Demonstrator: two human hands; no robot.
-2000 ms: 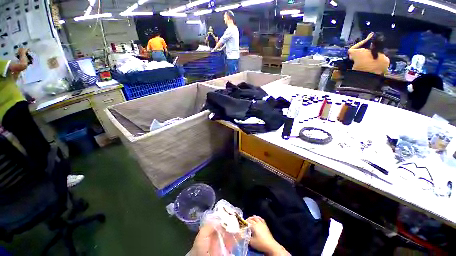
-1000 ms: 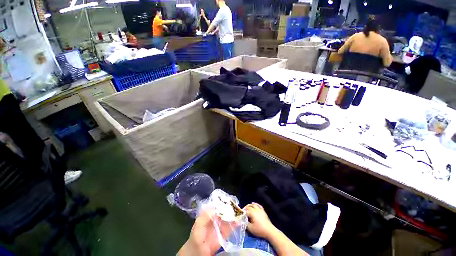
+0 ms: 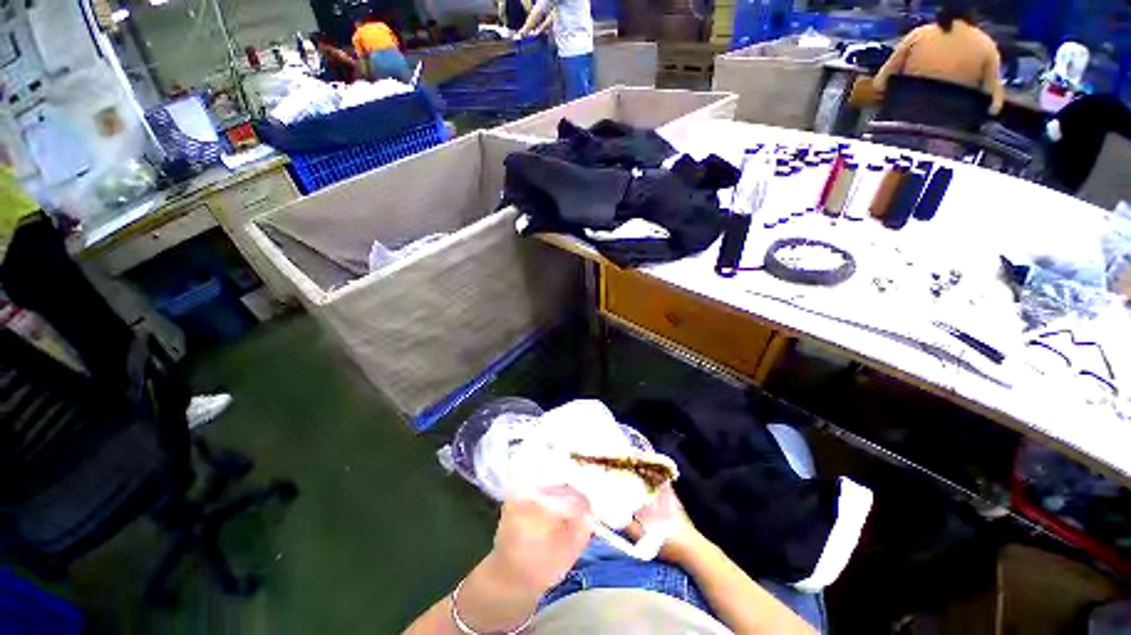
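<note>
A pale bun-like food with a brown filling (image 3: 608, 465) is held up over my lap, partly wrapped in a clear plastic bag. My left hand (image 3: 543, 536) grips its near left side, with a bracelet on the wrist. My right hand (image 3: 664, 521) holds its lower right side, the fingers partly hidden by food and bag. A black garment with a white edge (image 3: 744, 502) lies bunched on my lap to the right of the hands.
A clear round bin (image 3: 478, 434) stands on the floor behind the food. A fabric-lined bin (image 3: 422, 310) is ahead left. The white table (image 3: 868, 329) bears black garments (image 3: 620, 192), thread spools (image 3: 903, 192), a dark ring (image 3: 809, 261) and plastic bags. A person sits beyond it.
Both hands have raised the food nearer the camera, and it now covers part of the clear bin. More of its pale side and brown filling shows. The view has tilted down.
</note>
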